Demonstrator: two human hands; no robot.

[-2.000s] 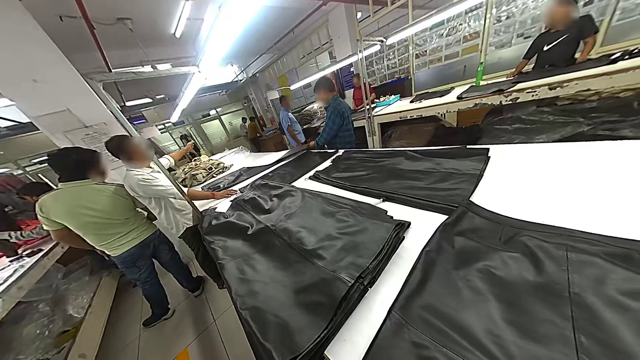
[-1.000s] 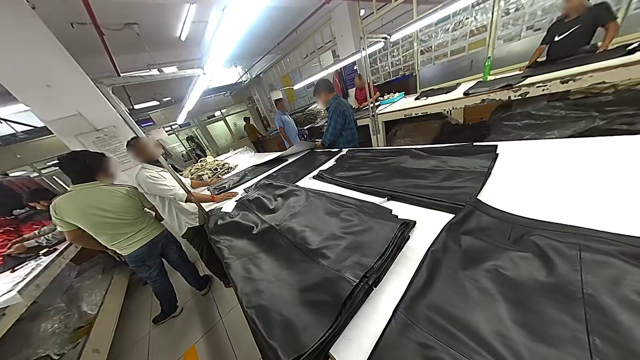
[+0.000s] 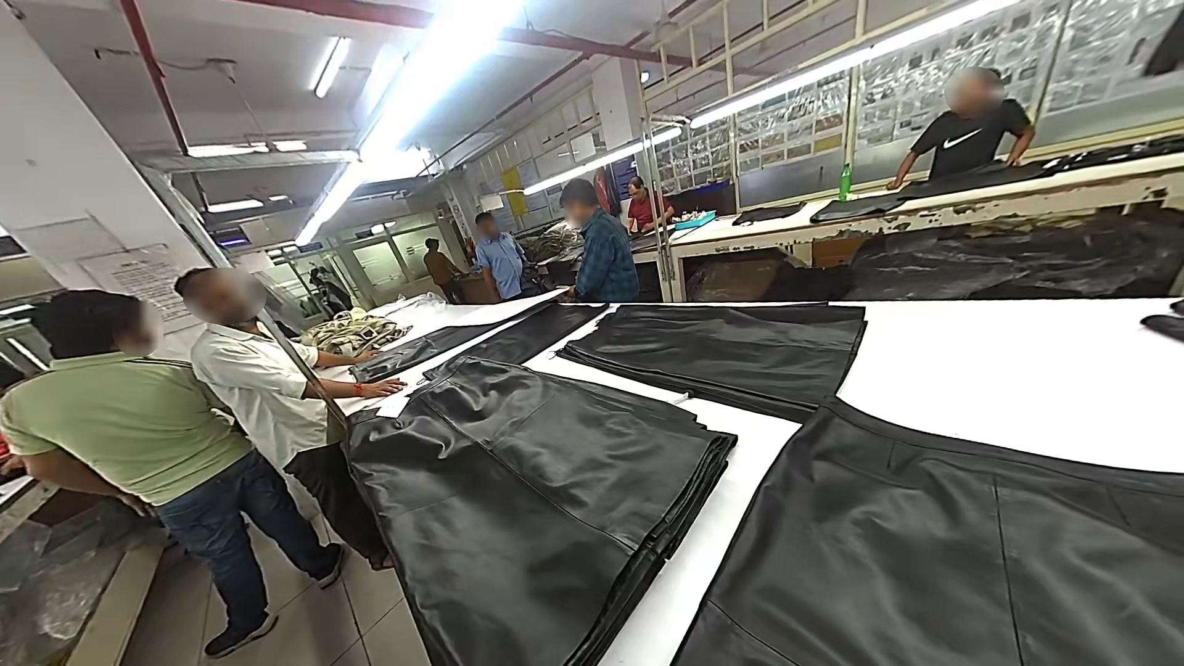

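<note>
Neither my left hand nor my right hand shows in the head view. Nearest to me, at the lower right, a black leather-like skirt [image 3: 925, 546] lies spread on a white-topped table [image 3: 934, 361]. To its left is a stack of similar black garments [image 3: 546, 462] with layered edges, hanging partly over the table's side. Behind these lies another black stack [image 3: 721, 351], and more black pieces [image 3: 532, 335] lie farther back. A small white tag [image 3: 392, 405] rests by the waist end of the left stack.
A person in a white shirt [image 3: 264, 384] rests both hands at the table's left edge, beside a person in a green shirt [image 3: 129, 416]. A metal post [image 3: 301, 365] rises there. Other people stand farther back; one in black [image 3: 971, 139] leans over a back table holding a green bottle [image 3: 844, 181].
The person in white has lowered a raised arm, and both hands now rest at the table. The person in blue at the back has turned. The garments near me have not plainly moved.
</note>
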